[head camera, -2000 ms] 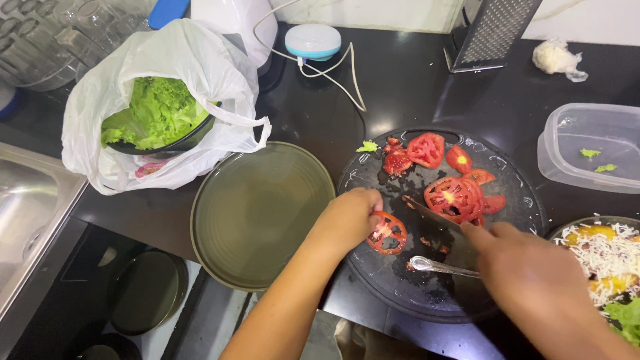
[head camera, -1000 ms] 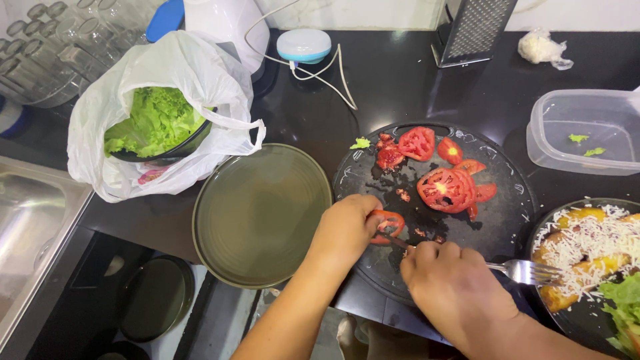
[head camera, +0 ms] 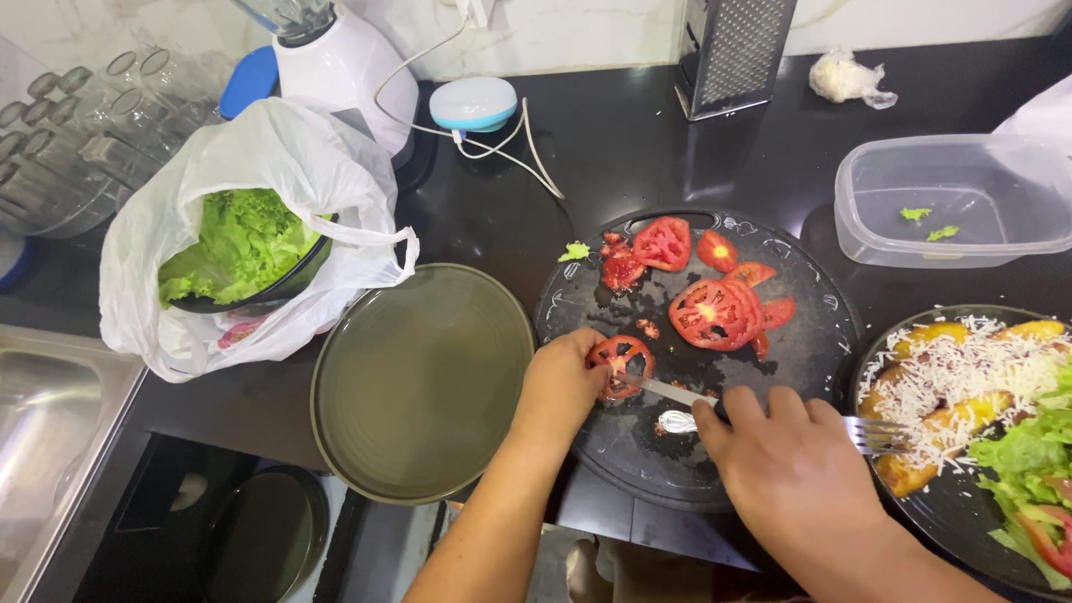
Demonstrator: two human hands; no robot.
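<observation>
My left hand [head camera: 563,387] pinches the left edge of a tomato slice [head camera: 628,352] lying on a round black cutting board [head camera: 804,419]. My right hand [head camera: 783,456] grips a knife [head camera: 666,389], its blade tip at the slice's lower middle. A metal fork [head camera: 879,434] lies under my right hand; its handle end shows on the board and its tines reach the plate at the right. Behind the knife sit stacked tomato slices [head camera: 712,314], smaller tomato pieces [head camera: 662,244] and a lettuce scrap [head camera: 574,251].
An olive-green plate [head camera: 423,385] stands left of the board. Beyond it is a plastic bag [head camera: 352,193] around a bowl of lettuce [head camera: 243,243]. A box grater [head camera: 737,59], a clear plastic container [head camera: 946,243] and a black plate [head camera: 930,519] of food with grated topping are at the right.
The knife blade, over the board's middle two seconds ago, is now at the slice in my left hand. The fork handle, seen lying on the board then, is now mostly covered by my right hand.
</observation>
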